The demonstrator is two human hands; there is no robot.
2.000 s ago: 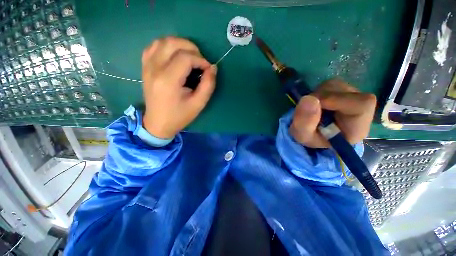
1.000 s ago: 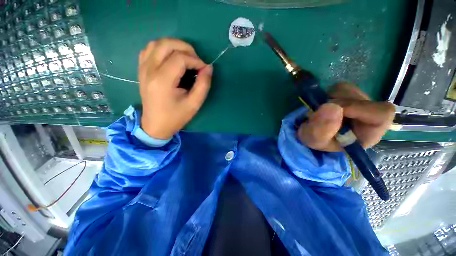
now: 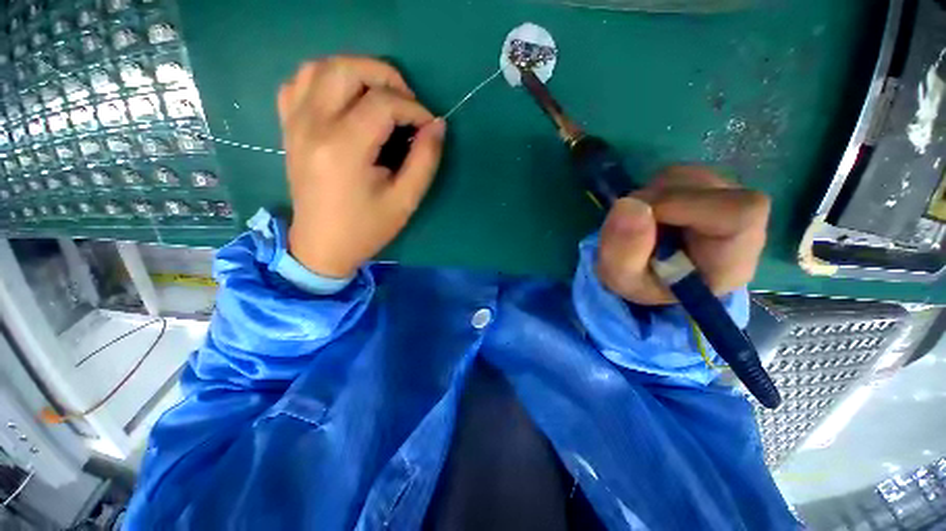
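A small dark and silvery component (image 3: 533, 50) lies on the white round pad (image 3: 512, 71) on the green mat. My right hand (image 3: 685, 233) holds the dark blue soldering iron (image 3: 716, 322) like a pen. The iron's tip is at the component's lower edge. My left hand (image 3: 358, 166) pinches the thin solder wire (image 3: 469, 96) between thumb and finger. The wire's free end reaches the pad's left edge; I cannot tell whether it touches the component. The other end trails left over the mat.
A clear blister tray (image 3: 104, 124) with rows of pockets lies at the left. The iron stand (image 3: 882, 254) is at the right. A silvery pocketed tray (image 3: 830, 363) is below the bench edge. A clear curved rim (image 3: 664, 6) shows at the top.
The iron swung away to the right, then came back left, and its tip now meets the component. The left hand still holds the wire. The view has shifted slightly.
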